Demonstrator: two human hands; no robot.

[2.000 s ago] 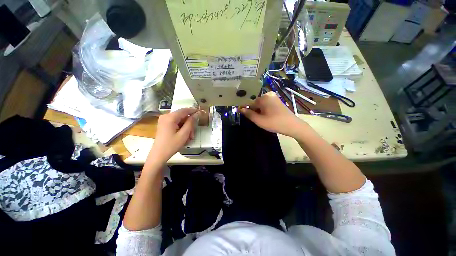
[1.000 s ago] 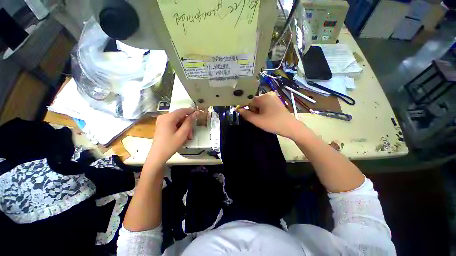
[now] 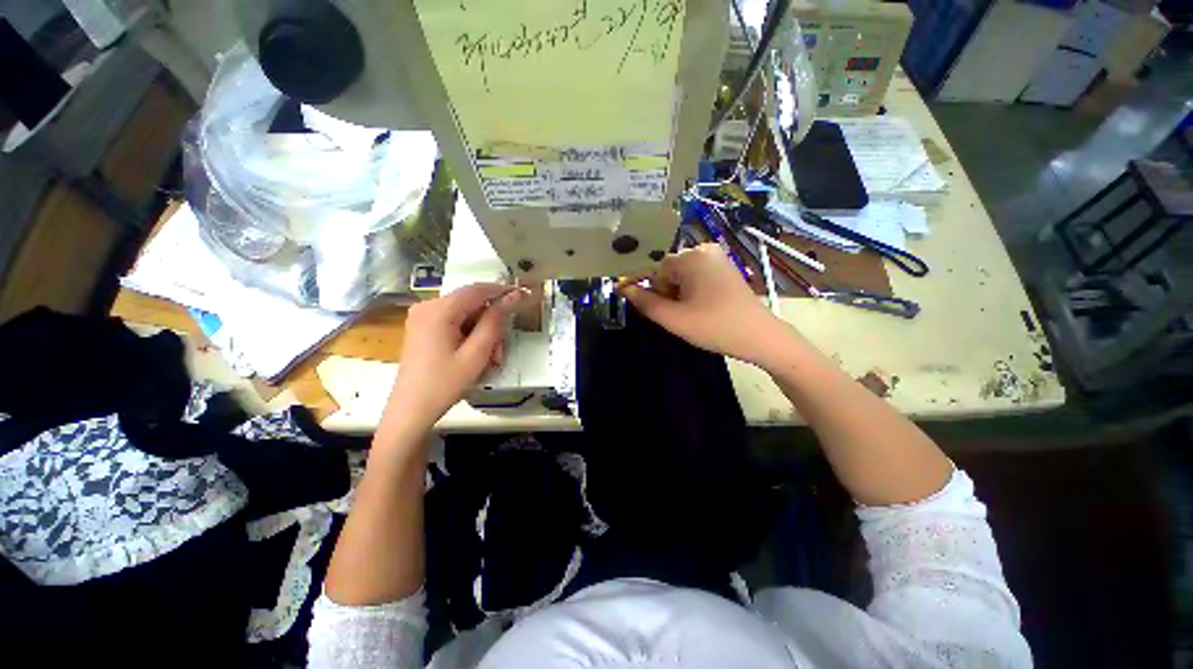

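Observation:
The cream sewing machine head (image 3: 570, 242) stands in front of me. Below it is the small shiny presser foot (image 3: 605, 303), with a black garment piece (image 3: 661, 431) running from under it down over my lap. My left hand (image 3: 458, 342) is left of the foot, thumb and index finger pinched together near the head's lower edge; what they pinch is too small to tell. My right hand (image 3: 700, 303) is just right of the foot, fingertips pinched close to it; whether they hold thread or cloth cannot be told.
Black pieces with white lace (image 3: 118, 490) lie at the left. A clear plastic bag (image 3: 294, 196) and papers are left of the head. Pens, a dark-handled tool (image 3: 866, 303), a phone (image 3: 829, 166) and a control box (image 3: 853, 59) are on the table at the right.
The view has shifted slightly against the machine head. Both hands stay at the presser foot, with the right fingertips slightly closer to it than two seconds ago.

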